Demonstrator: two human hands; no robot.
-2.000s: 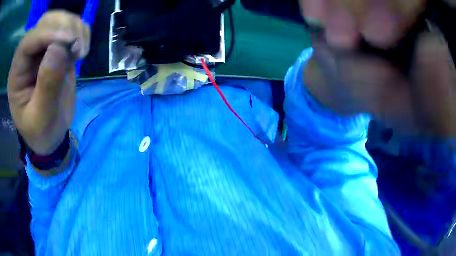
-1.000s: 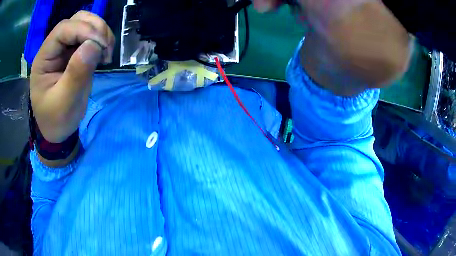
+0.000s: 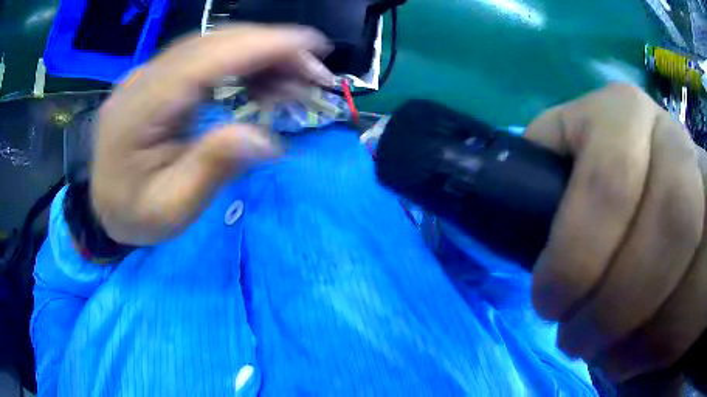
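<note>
My right hand (image 3: 620, 225) is closed around a black cylinder, the electric screwdriver (image 3: 473, 174), held over my lap with its wide end pointing left. No bit can be made out. My left hand (image 3: 167, 139) is blurred, with thumb and fingers apart, in front of the bench edge. The black unit (image 3: 310, 27) lies on a white sheet at the top centre. A red wire (image 3: 349, 101) comes off its lower side. A clear crinkled bagged part with yellowish tape (image 3: 322, 108) sits at the bench edge, partly hidden behind my left hand.
An open blue bin (image 3: 58, 46) stands on the green bench mat (image 3: 465, 58) at the upper left. A black cable curves beside the black unit. A yellow can (image 3: 674, 68) is at the upper right. Pale tape strips (image 3: 39, 77) are on the left bench edge.
My right hand has come down and closer, bringing the screwdriver into clear view. My left hand has moved right and opened from its pinch. More of the blue bin and bench shows.
</note>
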